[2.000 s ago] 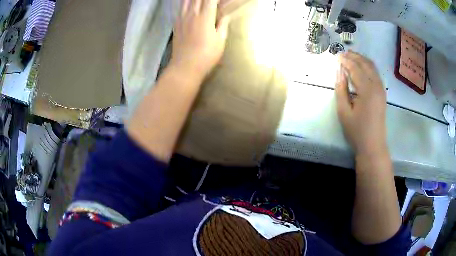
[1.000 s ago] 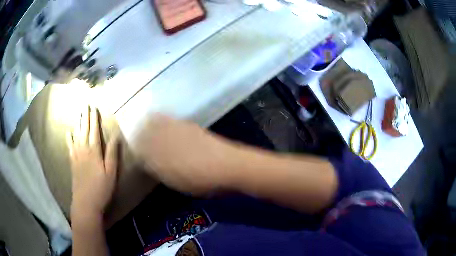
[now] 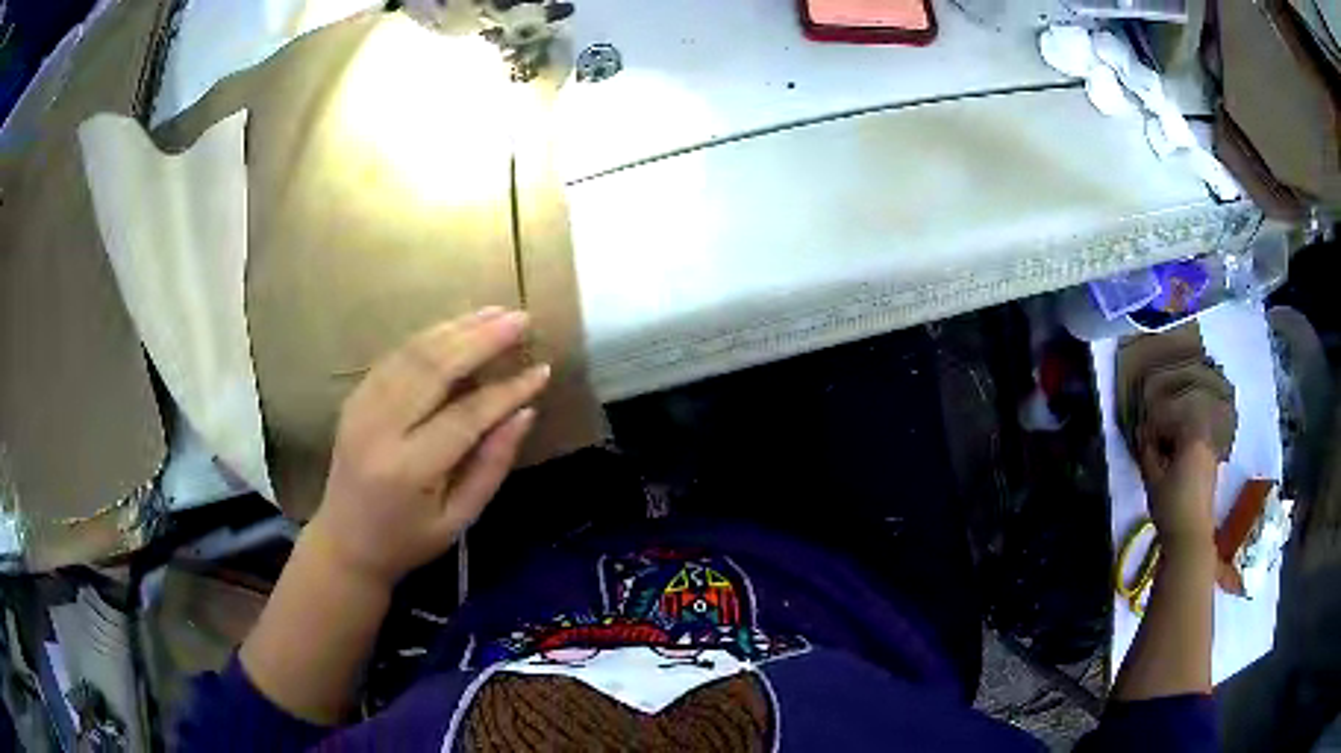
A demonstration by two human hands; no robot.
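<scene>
A large khaki garment panel [image 3: 316, 294] lies on the white machine table under the lamp glare, with a dark straight line near its right side and a pale face turned back at its left. My left hand [image 3: 427, 441] is over the panel's lower part, fingers slightly apart; no held thing shows in it. My right hand [image 3: 1177, 456] is far right, its fingers on the stack of cut pockets [image 3: 1162, 361]; whether it grips a piece is hidden. The presser foot area [image 3: 515, 37] is at the top, partly lost in glare.
Yellow-handled scissors [image 3: 1135, 566] and a red-brown block [image 3: 1244, 533] lie on the low white surface [image 3: 1232, 647] by my right forearm. A phone [image 3: 868, 18] is at the top. A white cord-like item [image 3: 1118, 81] is at the table's right. More khaki panels [image 3: 66, 324] are at left.
The view has swung right, then partly back left. My right hand has moved from the table to the pocket stack. My left hand has drawn down the panel towards its near edge.
</scene>
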